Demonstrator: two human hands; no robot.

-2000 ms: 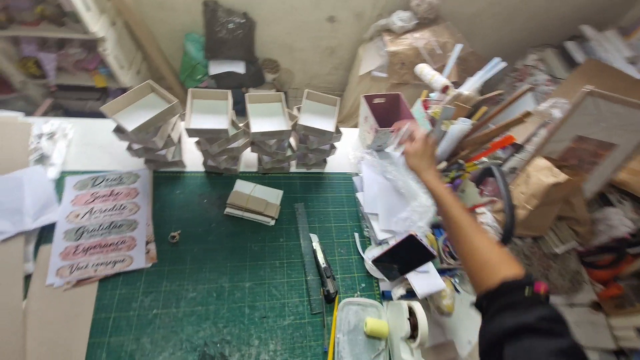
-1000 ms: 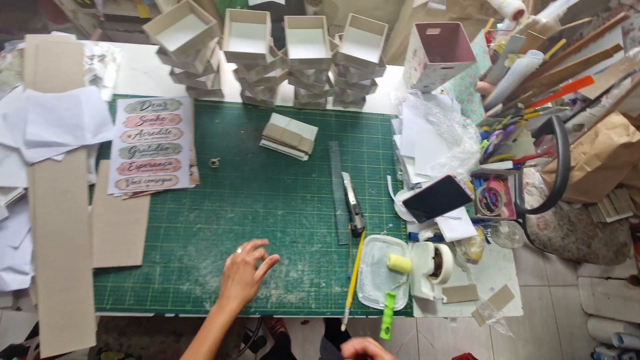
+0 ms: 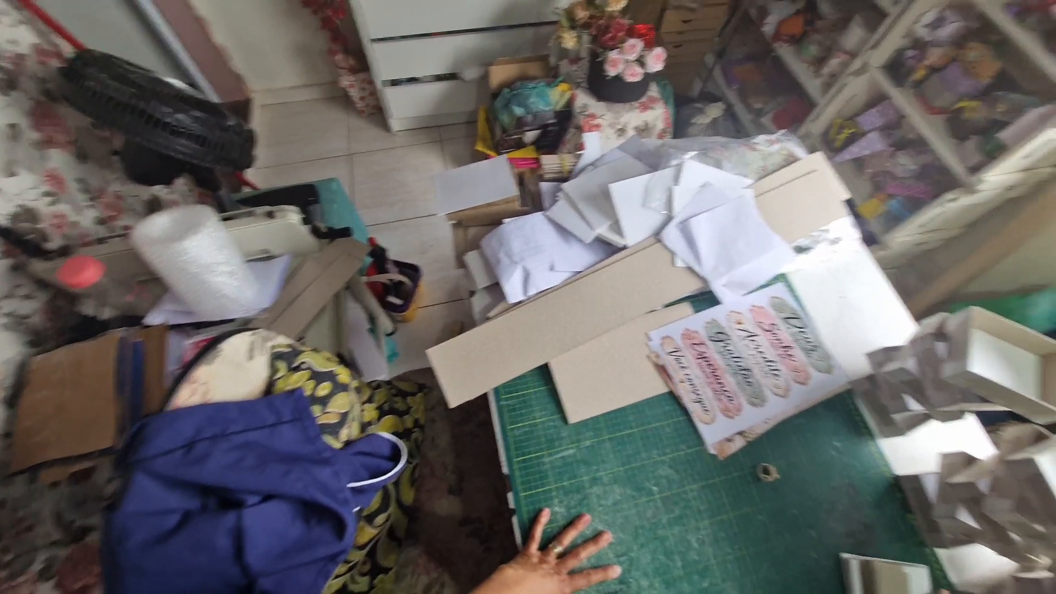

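Observation:
My left hand (image 3: 563,557) lies with its fingers spread on the near left edge of the green cutting mat (image 3: 652,503), a ring on one finger and nothing in its grasp. Out of view is my right hand. Beyond the left hand, a printed sheet with lettered banners (image 3: 747,363) rests on the mat, partly over other sheets. Near that sheet is a small ring-shaped item (image 3: 767,472). Strips of greyboard (image 3: 577,318) cross the mat's far left edge, with crumpled white papers (image 3: 730,235) on top. A small stack of board pieces (image 3: 884,573) shows at the bottom right.
Stacked open greyboard boxes (image 3: 1011,355) line the right side. To the left, a blue cloth (image 3: 239,487) covers part of a patterned chair. Behind it are a roll of bubble wrap (image 3: 194,260) and a black fan (image 3: 157,107). Shelves (image 3: 907,124) stand at the far right.
The view has swung far to the left. My left hand, earlier over the mat's front part, now rests at its left edge with fingers spread. My right hand has gone out of view.

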